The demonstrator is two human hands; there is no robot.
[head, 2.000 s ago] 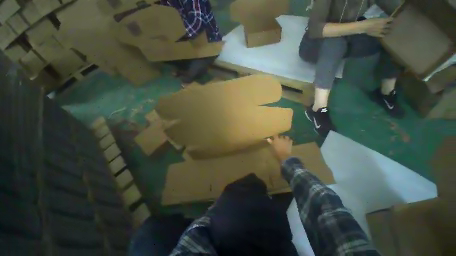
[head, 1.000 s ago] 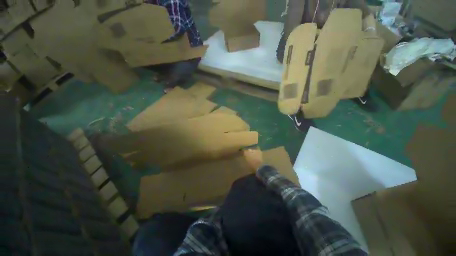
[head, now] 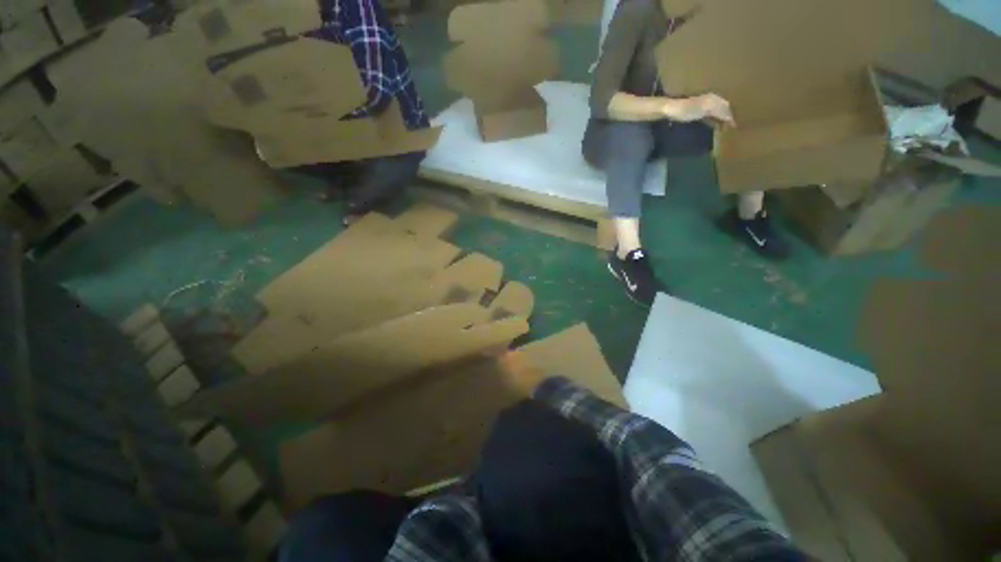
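Note:
A brown box blank (head: 406,423) lies across the front of my dark-trousered legs. Its far panel (head: 362,357) is bent up along a crease, with rounded lobes at its right end. My right hand (head: 516,377) is blurred at the right part of the crease, against the raised panel; its fingers are hard to make out and I cannot tell whether they grip. My left hand is not visible; only its plaid sleeve shows at the bottom, beside my knee. Another flat blank (head: 346,280) lies on the floor just beyond the raised panel.
A white board (head: 724,368) lies on the floor at right, beside a brown box form (head: 922,439). Wrapped dark goods (head: 77,439) on a pallet stand at left. Beyond, two people handle cardboard by a low white-covered pallet (head: 571,165). Cartons (head: 33,132) are stacked at far left.
The blank's far panel has swung up and towards me, showing its edge and uncovering the floor blank behind. My right hand has shifted left in view. The person at right has turned their box.

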